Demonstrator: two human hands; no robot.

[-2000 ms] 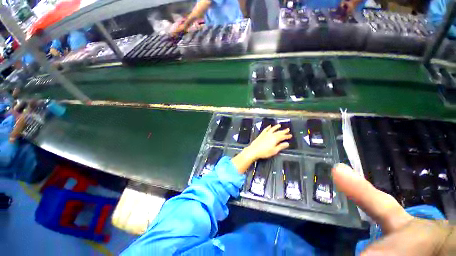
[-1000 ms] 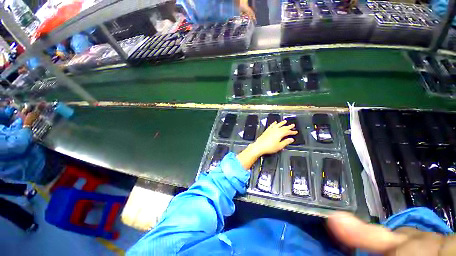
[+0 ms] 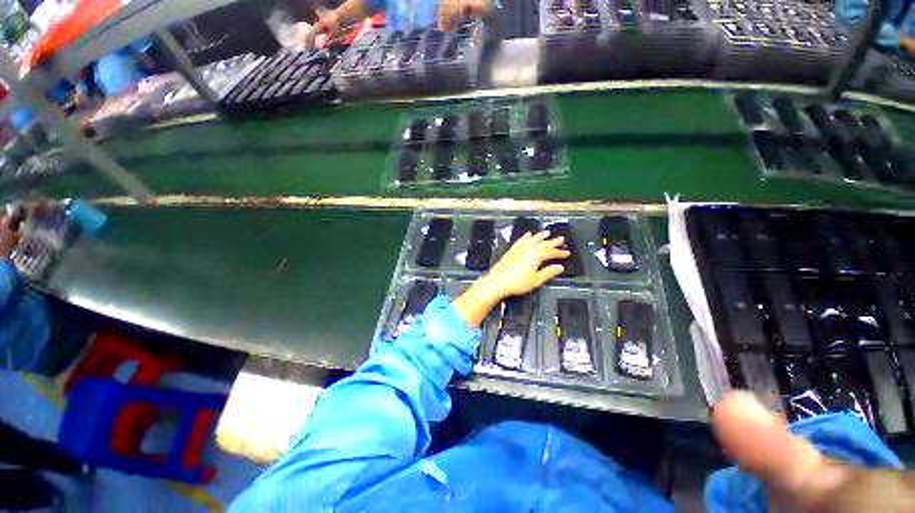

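A clear blister tray (image 3: 670, 351) with two rows of black phones lies on the green bench in front of me. My left hand (image 3: 522, 267) lies palm down over the tray's upper row, fingers on a phone (image 3: 569, 236) right of the middle; whether it grips it is hidden. Phones in the lower row (image 3: 574, 339) show white label patches. My right hand (image 3: 768, 441) is blurred and cut off at the lower right, near the front edge of the black blister tray (image 3: 742, 311). I cannot tell whether it holds anything.
A green conveyor belt (image 3: 301, 150) carries a clear phone tray (image 3: 477, 145) and another one (image 3: 823, 140) farther right. Stacked trays (image 3: 642, 50) and other workers' hands are beyond. A white liner (image 3: 688, 271) edges the black tray. A blue stool (image 3: 90, 426) stands below left.
The trays on the belt have moved left, and more of the right one shows. My left hand stays on the same spot of the tray. My right hand has shifted at the lower right.
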